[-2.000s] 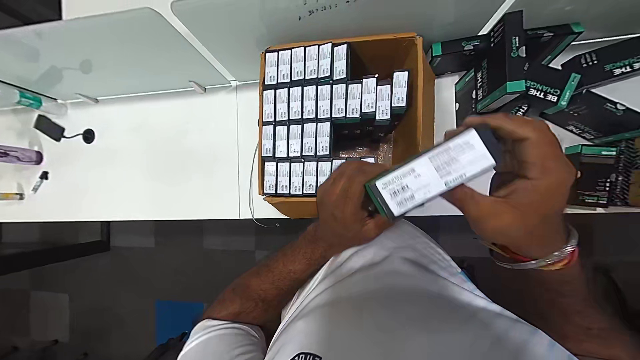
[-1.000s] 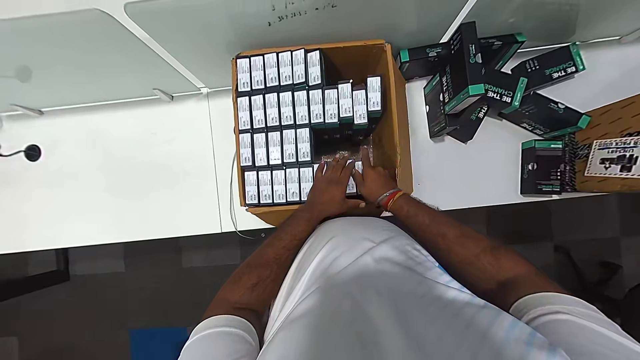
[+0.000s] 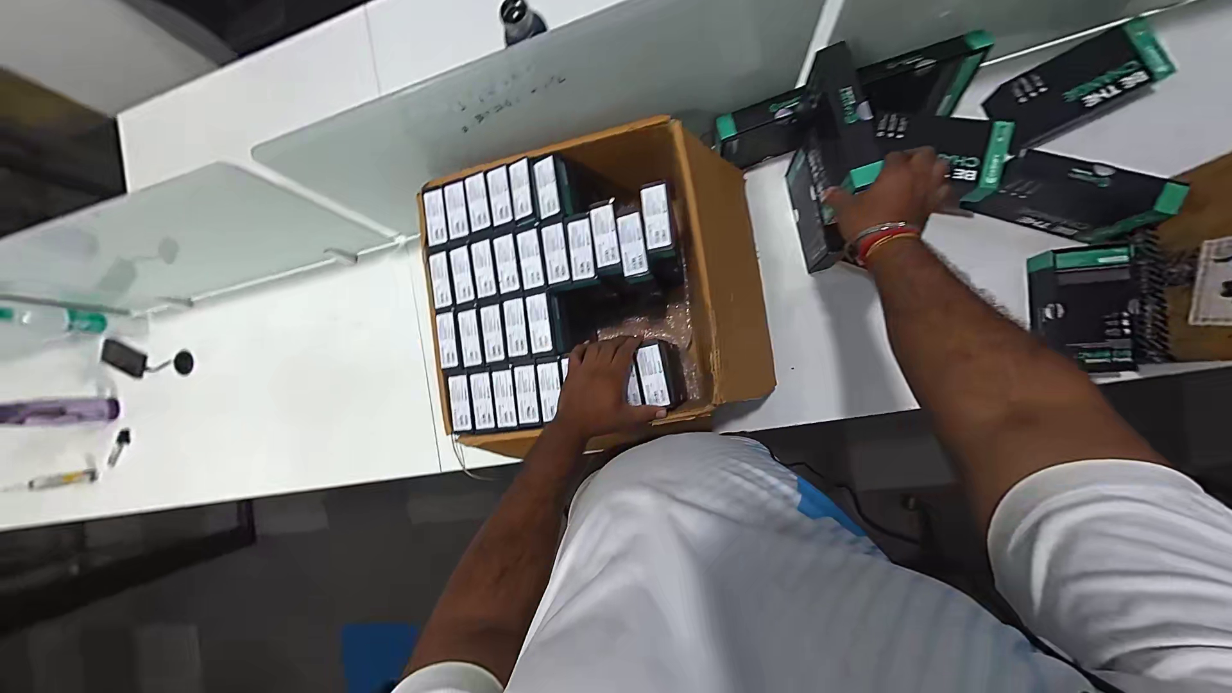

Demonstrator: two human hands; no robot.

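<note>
An open cardboard box (image 3: 727, 289) holds several rows of upright black product boxes with white labelled ends (image 3: 505, 262). My left hand (image 3: 599, 385) rests on the ends of the front row, beside the rightmost box of that row (image 3: 655, 373). Bubble wrap (image 3: 679, 322) shows inside, at the right. My right hand (image 3: 890, 197) reaches over the pile of black and green boxes at the right; its fingers touch a box (image 3: 845, 115) there, and whether they grip it cannot be told.
Loose boxes (image 3: 1078, 192) lie right of the pile. A black and green box (image 3: 1083, 298) stands near the desk edge by brown cardboard (image 3: 1193, 212). Glass partitions (image 3: 577, 87) run behind. A bottle (image 3: 58, 318), a purple object (image 3: 58, 411) and a marker (image 3: 63, 479) lie left.
The box held in both hands two seconds ago has left them. My right hand has moved from the cardboard box to the pile at the right, while my left hand has stayed at the front row.
</note>
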